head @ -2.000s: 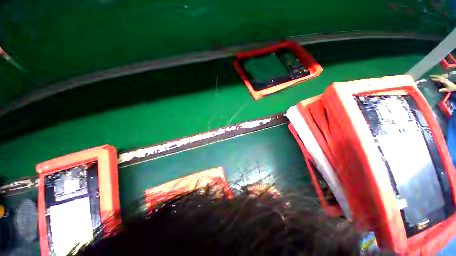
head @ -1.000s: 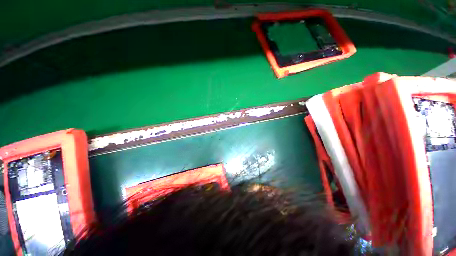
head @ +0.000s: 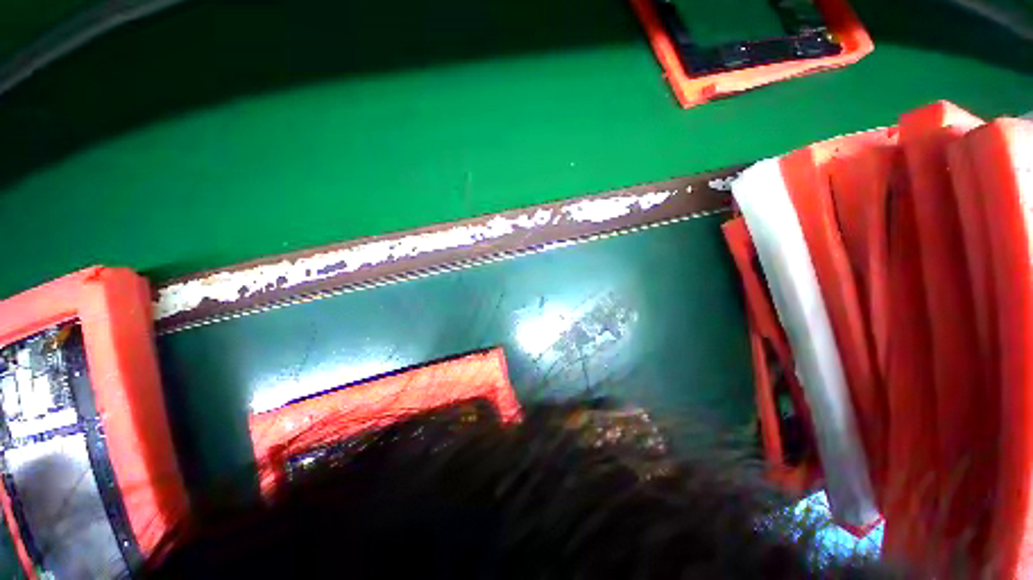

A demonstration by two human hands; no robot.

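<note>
A red foam tray (head: 380,394) lies on the dark-green bench in front of me. Dark hair covers most of it, and only its far edge and a strip of a dark unit show. Neither of my hands can be made out; hair fills the lower middle of the view. At the left edge another red foam tray (head: 134,408) holds an opened unit (head: 51,453) with silvery parts at its far end and a pale rectangle below.
A leaning stack of red foam trays (head: 923,306) with one white foam tray (head: 807,340) stands at the right. A chipped metal rail (head: 430,246) divides bench and green belt (head: 340,159). A tray with a unit (head: 770,77) lies on the belt.
The view has shifted, so the left tray sits farther left and the stack's nearest unit is out of the picture. The belt tray now shows higher and farther right, cut by the top edge.
</note>
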